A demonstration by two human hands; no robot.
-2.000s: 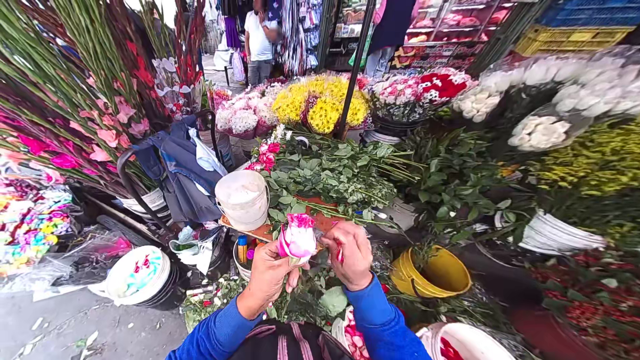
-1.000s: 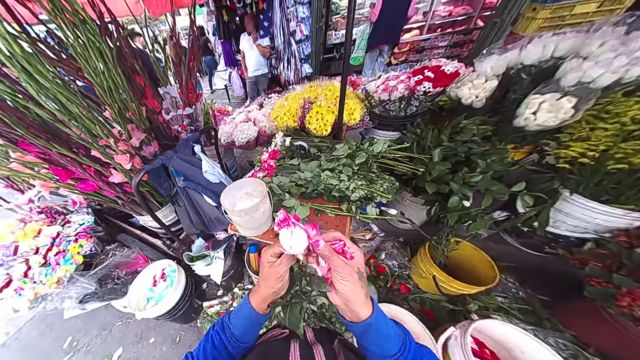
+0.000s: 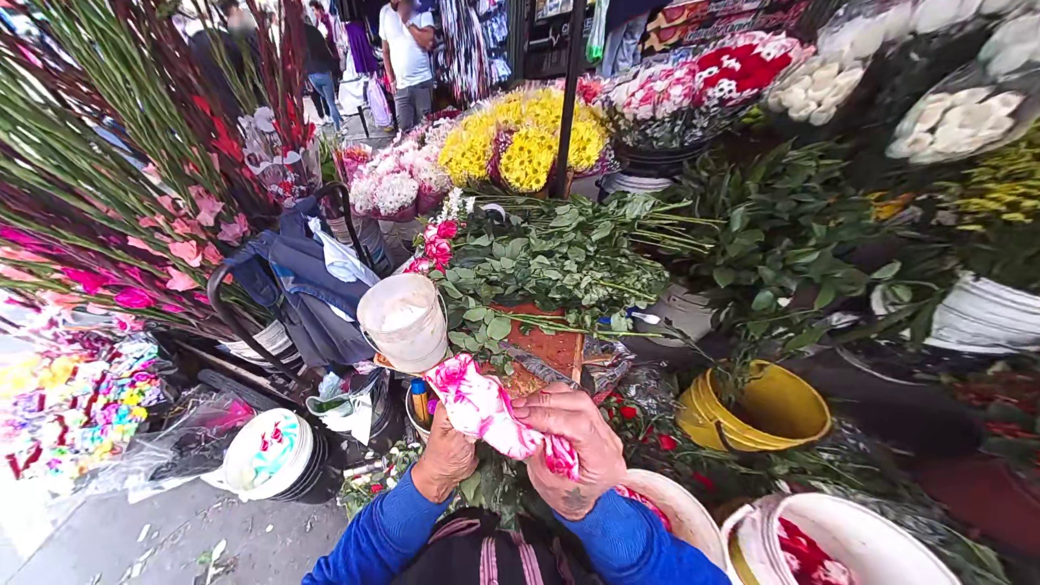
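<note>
Both hands hold a pink-and-white piece of soft material (image 3: 481,406), which looks like cloth or petals, low in the middle of the view. My left hand (image 3: 446,455) grips its left side from below, with the thumb up against it. The fingers of my right hand (image 3: 571,447) pinch its right part, and a crumpled pink end shows under them. Just beyond stands a wooden board or box top (image 3: 548,345) with leafy rose stems (image 3: 561,252) lying across it. A whitish plastic bucket (image 3: 405,325) is at its left corner.
A yellow bucket (image 3: 756,406) stands to the right, white buckets with red petals (image 3: 853,528) at lower right. A white bucket (image 3: 272,455) and a hand-cart handle with a dark jacket (image 3: 313,284) are left. Behind are yellow flowers (image 3: 528,138), a dark pole (image 3: 569,97) and a person (image 3: 409,57).
The pink-and-white piece, earlier bunched around a round white part, is now stretched lengthwise between my hands. My right hand has gone from beside it to gripping its right part.
</note>
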